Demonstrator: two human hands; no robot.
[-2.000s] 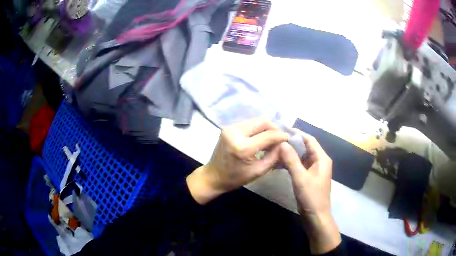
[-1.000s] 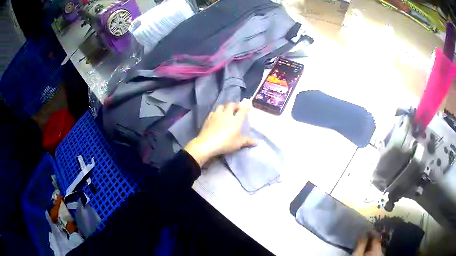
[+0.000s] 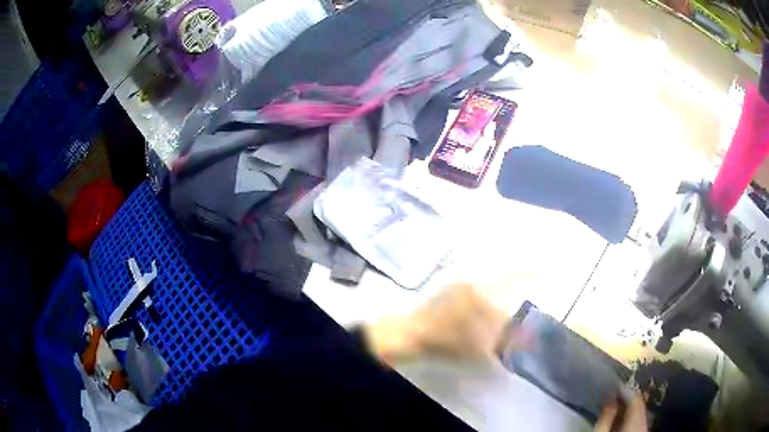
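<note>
A grey cut piece [image 3: 561,363] lies over a dark cut piece at the table's front right. My right hand [image 3: 622,415], cut off by the bottom edge, has its fingertips on the near right end of this stack. My left hand [image 3: 447,325] is blurred at the stack's left end; whether its fingers hold the cloth is unclear. A pale grey cut piece stack [image 3: 384,226] lies left of centre, against the garment heap [image 3: 320,126]. A dark rounded piece [image 3: 569,190] lies flat behind.
A lit smartphone [image 3: 473,139] lies beside the heap. The sewing machine head [image 3: 687,261] stands at right, with a bright pink shape [image 3: 742,152] above it and black cloth [image 3: 685,395] below. A blue basket [image 3: 181,291] with scraps is at lower left, a purple machine [image 3: 196,38] at upper left.
My left hand has moved from the pale pieces by the heap to the left end of the front stack. My right hand stays at the stack's right end.
</note>
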